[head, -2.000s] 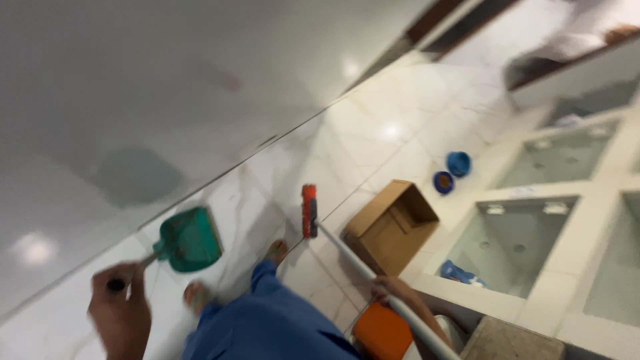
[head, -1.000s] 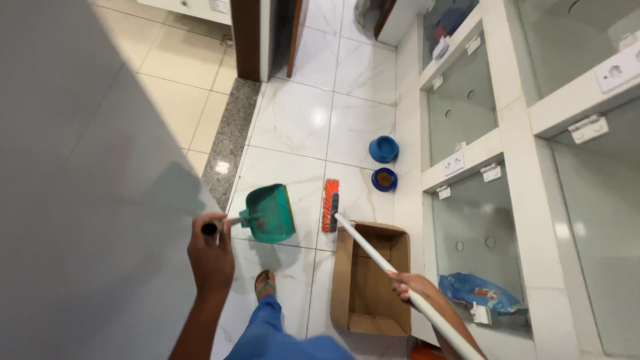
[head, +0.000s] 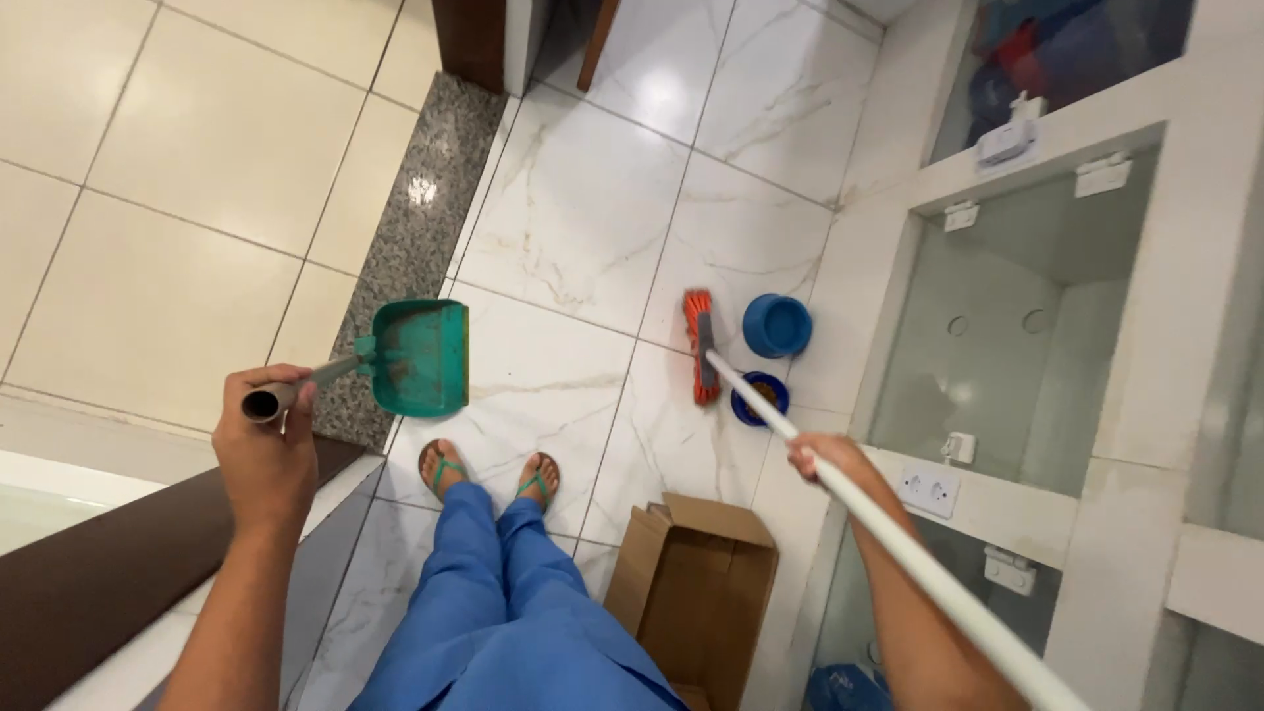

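Note:
My left hand (head: 267, 430) grips the tube handle of a green long-handled dustpan (head: 420, 357), whose pan lies over the floor at the granite threshold, its open edge facing right. My right hand (head: 825, 456) is closed around the white pole of a broom. The broom head (head: 701, 346), with orange bristles and a grey block, is at the floor just left of two pet bowls. The light blue bowl (head: 777, 326) looks empty; the dark blue bowl (head: 760, 398) holds brown kibble, and the pole crosses over its edge.
An open cardboard box (head: 647, 563) stands right of my legs. Glass-fronted white compartments (head: 1126, 395) with hinges and sockets line the right side. A granite threshold (head: 420, 197) borders beige tiles at left. A dark door frame (head: 472, 44) rises at the top, a brown ledge (head: 109, 538) lower left.
The view has swung far, bringing the beige-tiled room into sight. The broom head is now close beside the bowls; one second ago it was near the box's top edge. Both hands keep their holds.

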